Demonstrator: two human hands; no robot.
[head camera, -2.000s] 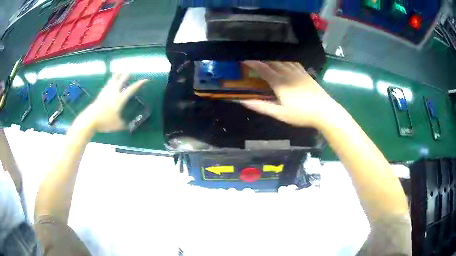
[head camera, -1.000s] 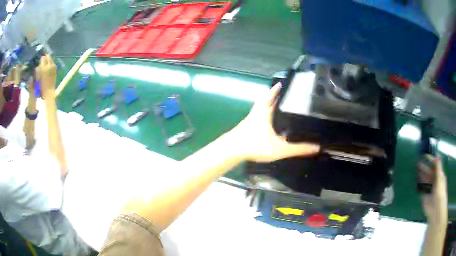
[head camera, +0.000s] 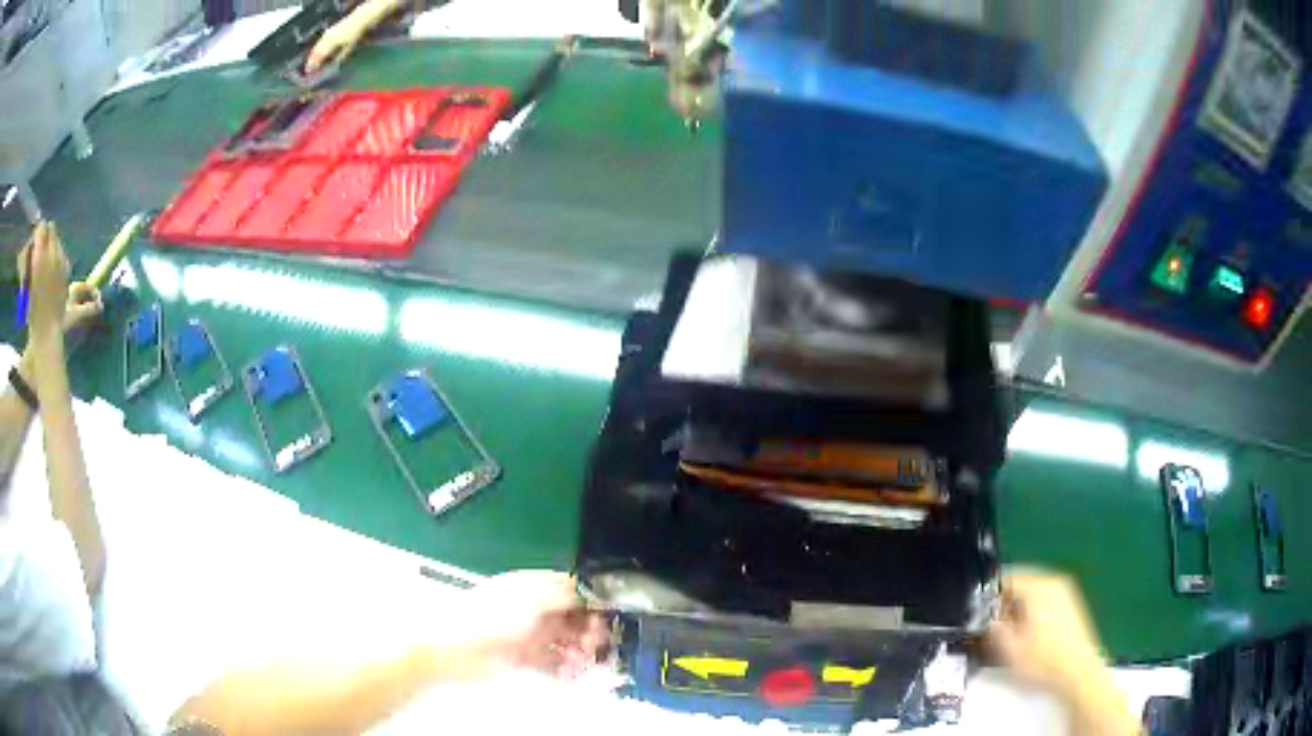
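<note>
The black bench press (head camera: 777, 561) stands in front of me, with its metal block (head camera: 849, 331) low over the orange-brown fixture (head camera: 820, 467). Whether a frame sits in the fixture is hidden. My left hand (head camera: 554, 633) is at the press's lower left side, fingertips against it. My right hand (head camera: 1048, 633) is blurred at the lower right side. The fingers of both are partly hidden, and I see no part held. The front panel has two yellow arrows and a red knob (head camera: 787, 686).
Phone frames with blue film (head camera: 432, 440) lie spaced on the green belt (head camera: 547, 417), left and right. A red tray (head camera: 331, 173) is beyond it. A control box (head camera: 1223, 187) is upper right, black trays (head camera: 1252, 690) lower right. Another person's arms (head camera: 58, 374) are at left.
My left hand has left the press opening for the lower left side. My right hand has come from the right belt to the lower right side. The view has shifted right and down the press.
</note>
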